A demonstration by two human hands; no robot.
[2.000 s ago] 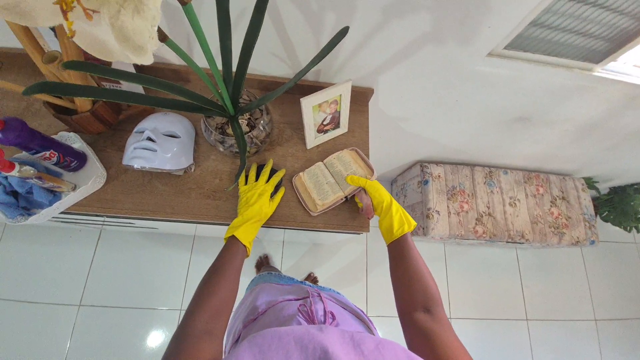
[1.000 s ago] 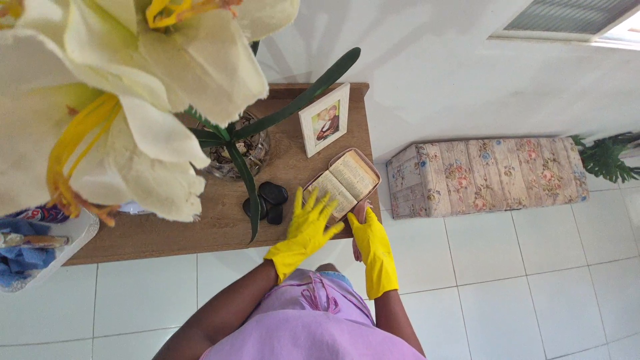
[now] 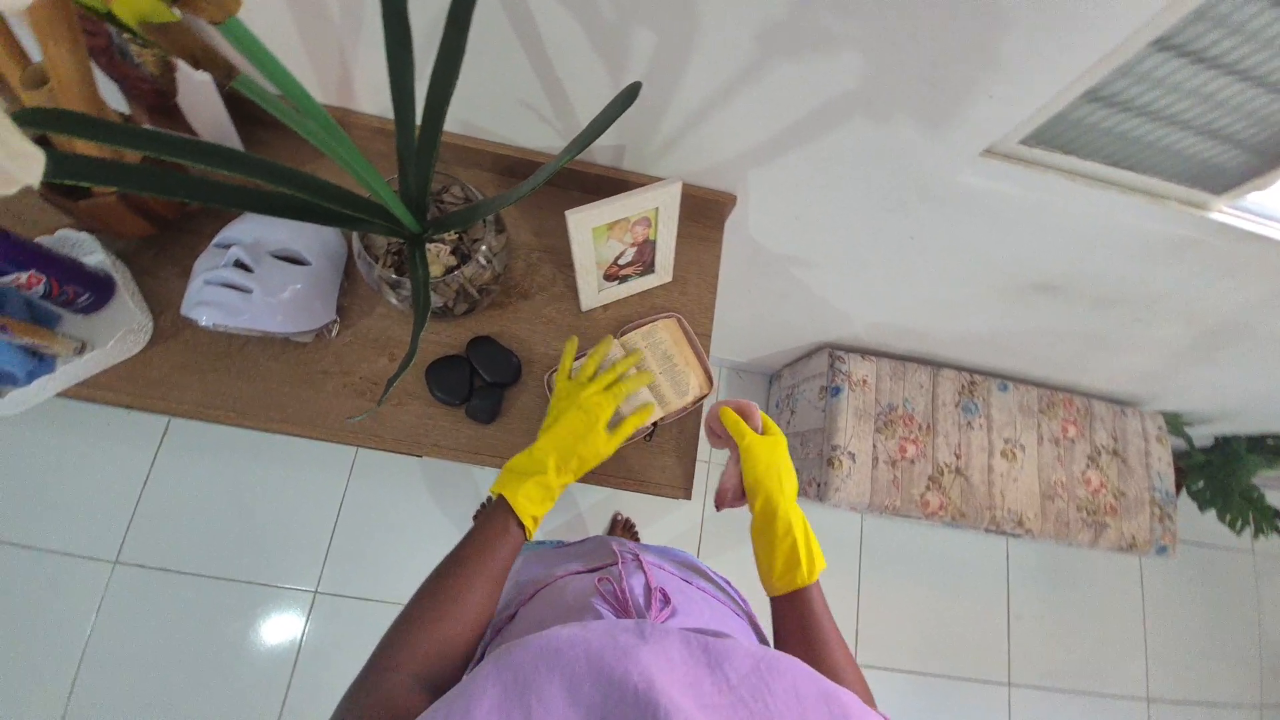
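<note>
My left hand (image 3: 585,415), in a yellow rubber glove, lies with fingers spread over the left page of an open book (image 3: 672,368) in a zippered cover. My right hand (image 3: 768,490), gloved the same way, is closed on a pink cloth (image 3: 733,465) just off the right end of the wooden sideboard (image 3: 560,440). Three black stones (image 3: 472,378) sit together left of the book. Behind the book stands a white picture frame (image 3: 580,250) with a photo in it. Whether my left palm presses on the page cannot be told.
A glass bowl (image 3: 480,270) of dry chips holds a plant with long green leaves. Left of it lie a white face mask (image 3: 268,275) and a white basket (image 3: 130,335) with a purple bottle (image 3: 60,275) and blue cloth. A floral-covered bench (image 3: 980,440) stands along the wall at right.
The black stones, hidden behind the left hand two seconds ago, are now in sight. Since one second ago the right hand with the pink cloth has moved away from the book, to the right.
</note>
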